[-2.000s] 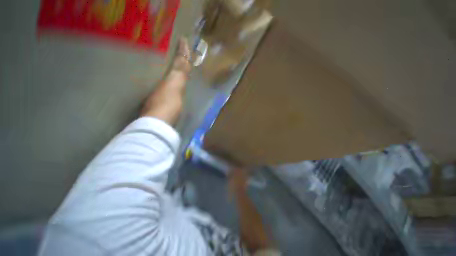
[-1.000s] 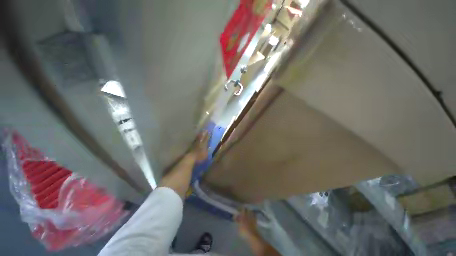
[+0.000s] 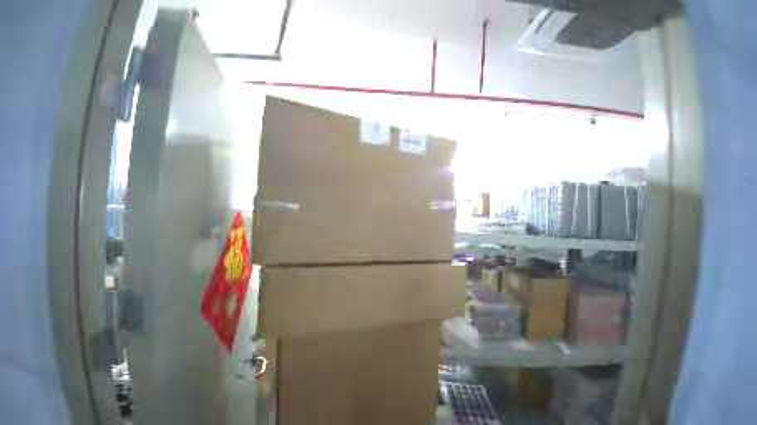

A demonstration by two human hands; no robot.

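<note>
Large brown cardboard cartons [image 3: 357, 299] stand stacked upright in front of me, in a doorway. The top carton has two white labels near its upper edge and pieces of tape at its sides. An open pale grey door [image 3: 187, 166] stands at the left of the stack, with a red paper sign [image 3: 228, 282] with gold marks on it. A curved handle shows low at the door's edge. Neither of my hands is in the picture. What bears the cartons is below the frame.
The door frame [image 3: 668, 191] rises at right and another post [image 3: 83, 224] at left. Beyond the opening at right, shelves [image 3: 539, 355] hold open cartons, grey wrapped goods and boxes. Red pipes and a ceiling vent [image 3: 593, 31] are overhead.
The view has swung up from the tilted downward look to level. Both hands and the push handle have left the picture. The cartons now show upright, farther off, beyond the door frame.
</note>
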